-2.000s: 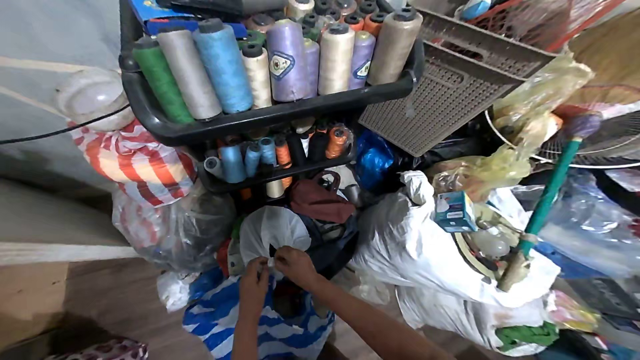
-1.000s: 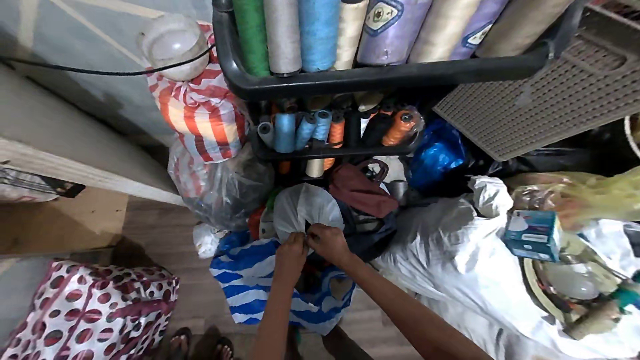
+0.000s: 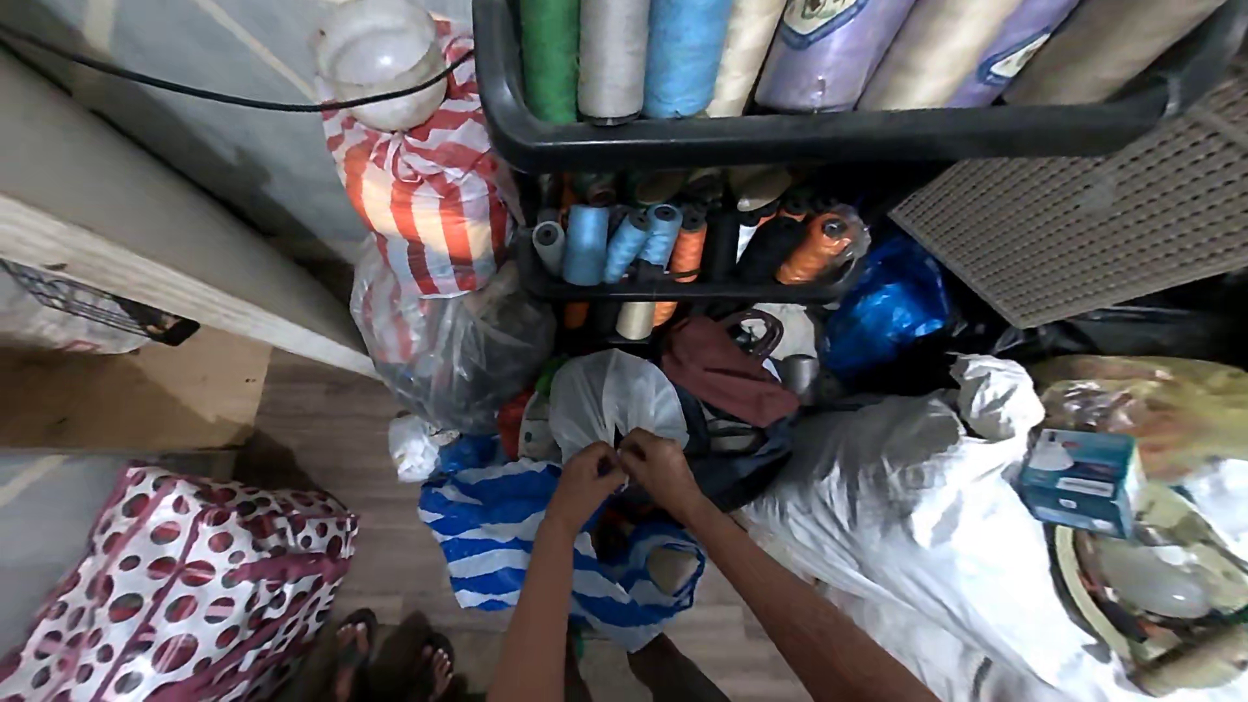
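Observation:
A translucent white plastic bag [image 3: 616, 395] sits below the lower rack tray, its gathered edge between my two hands. My left hand [image 3: 588, 480] pinches the edge from the left, and my right hand [image 3: 659, 468] pinches it from the right, the fingertips almost meeting. What dark bit lies between the fingers I cannot tell. Under my hands a blue-and-white striped plastic bag [image 3: 497, 522] lies spread over the floor. A maroon cloth bag [image 3: 726, 370] rests just right of the white bag.
Thread cones fill a black plastic rack [image 3: 809, 136]; smaller spools stand in its lower tray [image 3: 682, 290]. Large white sacks [image 3: 877, 487] and a small teal box [image 3: 1077, 483] are at right. A dotted bag [image 3: 195, 575] and a person's sandalled foot [image 3: 356, 639] are at lower left.
The view has shifted toward the left and closer to the rack, bringing the dotted bag into fuller sight. Both hands stay together at the white bag's edge.

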